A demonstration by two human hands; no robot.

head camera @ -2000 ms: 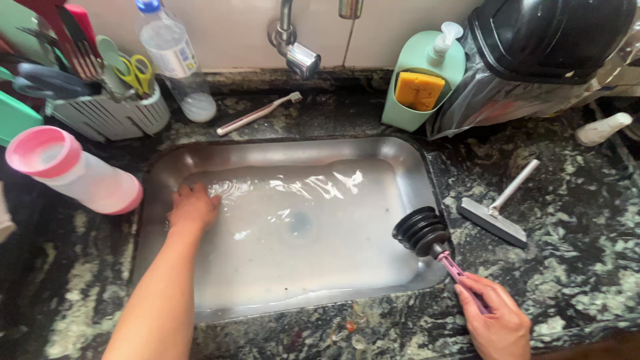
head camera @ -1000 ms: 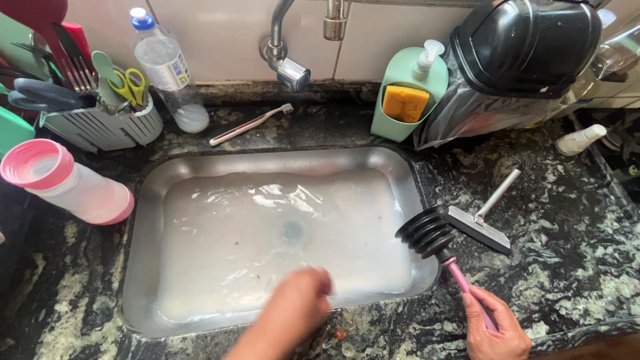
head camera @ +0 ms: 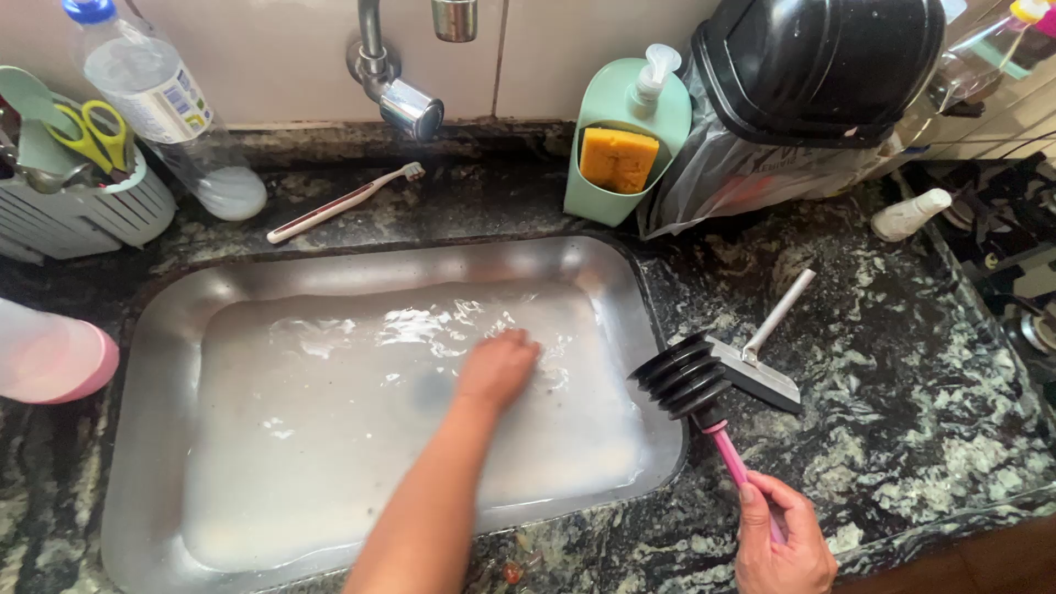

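Cloudy water stands in the stainless steel sink [head camera: 153, 371]; a dark round spot, apparently the drain, shows dimly beneath it. My left hand [head camera: 497, 367] reaches over the sink's middle, its fingertips at the water's surface; whether it holds anything is hidden. In my right hand [head camera: 780, 528] is the pink handle of a black rubber plunger [head camera: 683, 378], whose bellows cup is held over the sink's right rim. Just beyond the cup, a small squeegee [head camera: 763, 375] lies on the granite counter.
Behind the sink are a toothbrush [head camera: 342, 205], a plastic bottle [head camera: 161, 99], a chrome faucet [head camera: 404, 103] and a green soap dispenser [head camera: 594, 107] holding a sponge [head camera: 619, 161]. A utensil holder [head camera: 74, 214] and pink-based container [head camera: 54, 355] stand left, a black-lidded bin [head camera: 825, 66] and stove [head camera: 1006, 223] right.
My left hand has moved from the sink's left side, past its front edge, to the water near the middle. My right hand has kept hold of the plunger. The view has shifted closer.
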